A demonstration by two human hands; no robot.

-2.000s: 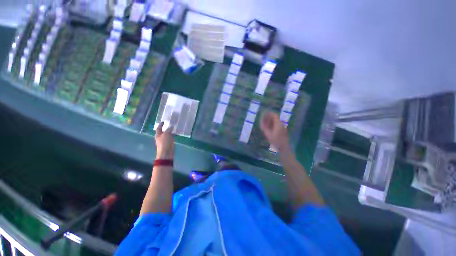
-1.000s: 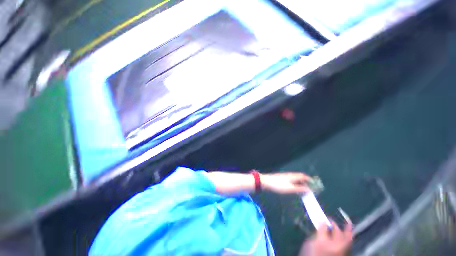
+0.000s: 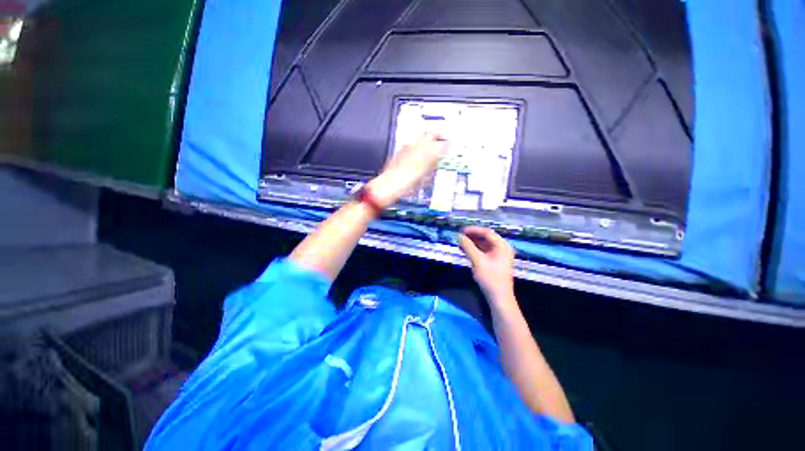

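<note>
A black TV panel module [image 3: 468,57] lies back side up. On its bright central mounting plate [image 3: 503,119] sits a small green control board [image 3: 455,165], with white ribbon cables [image 3: 444,190] running down toward the thin edge board [image 3: 503,227]. My left hand [image 3: 410,167], with a red wristband, is over the left part of the plate, fingertips just above the control board's left end. My right hand [image 3: 488,251] is at the panel's near edge, fingers bent by the edge board below the cables. Whether either hand grips anything is hidden by the fingers.
The panel rests on a light-blue padded pallet [image 3: 728,158]. A silver line edge rail [image 3: 609,286] runs between me and the pallet. A green bench top [image 3: 97,97] is at the left, with a grey box-like unit [image 3: 88,282] below it. Another blue pallet [image 3: 788,158] shows at the right edge.
The view has turned from the board trays to the line. The board and white cable, between my hands a second ago, now appear on the panel's central plate, with both hands there.
</note>
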